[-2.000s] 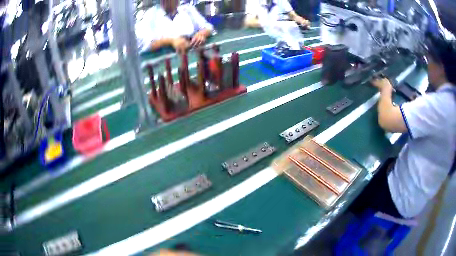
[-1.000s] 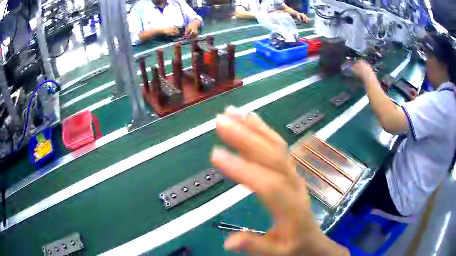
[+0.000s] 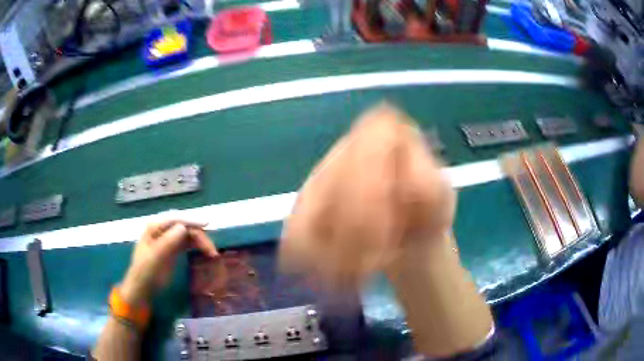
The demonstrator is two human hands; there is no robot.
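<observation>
A fixture plate (image 3: 252, 335) with four holes lies at the near edge of the black tray (image 3: 279, 282). A loose heap of small copper parts (image 3: 222, 283) lies in the tray just beyond the plate. My left hand (image 3: 166, 250), with an orange strap at the wrist, is at the heap's left side, fingers bent and fingertips close together; whether they hold a part is unclear. My right hand (image 3: 374, 197) is raised over the tray's right side, strongly blurred, fingers curled; whether it holds anything cannot be seen. It hides part of the tray and belt.
More fixture plates lie on the green belt, one at left (image 3: 159, 183) and one at right (image 3: 494, 132). A divided tray (image 3: 554, 201) is at right. A red bin (image 3: 236, 29), blue bin (image 3: 167, 46) and reddish-brown rack (image 3: 420, 32) stand across the belt.
The view has turned left and down, bringing the black tray and my left hand into sight. My right hand was spread open over the belt; now its fingers are curled above the tray.
</observation>
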